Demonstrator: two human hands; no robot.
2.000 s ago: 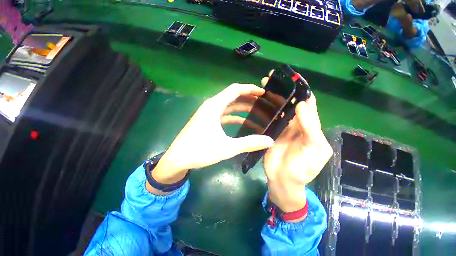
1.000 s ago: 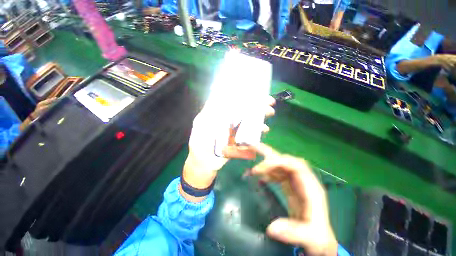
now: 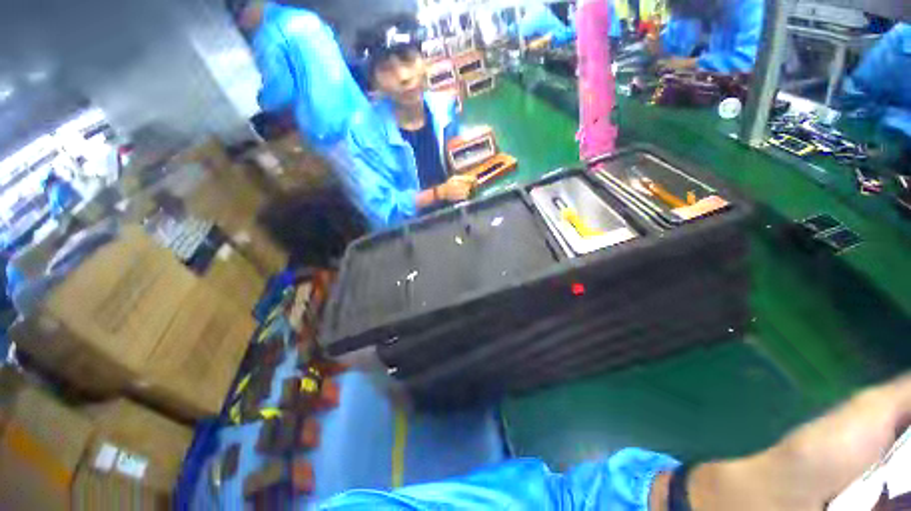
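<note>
My left hand [image 3: 834, 444] is at the lower right, blurred and cut off by the right edge. It holds an LCD screen module [image 3: 884, 481], of which only a white, glossy part shows. The fingertips are out of the picture. My right hand is not in view. A stack of black foam trays [image 3: 569, 329] stands in the middle. In its top tray, a white-backed display module [image 3: 582, 214] with an orange flex cable lies beside a second, darker module [image 3: 662, 192] with an orange strip.
Cartons [image 3: 140, 309] are piled at the left. A person in a blue smock [image 3: 395, 150] is behind the tray stack, near orange-brown frames [image 3: 479, 158]. A pink post [image 3: 595, 80] rises beyond the stack. Small dark parts [image 3: 831, 232] lie on the green line at right.
The view has swung left, so the tray stack is now central and cartons show. My left hand has shifted to the lower right edge with the module; my right hand has left the picture.
</note>
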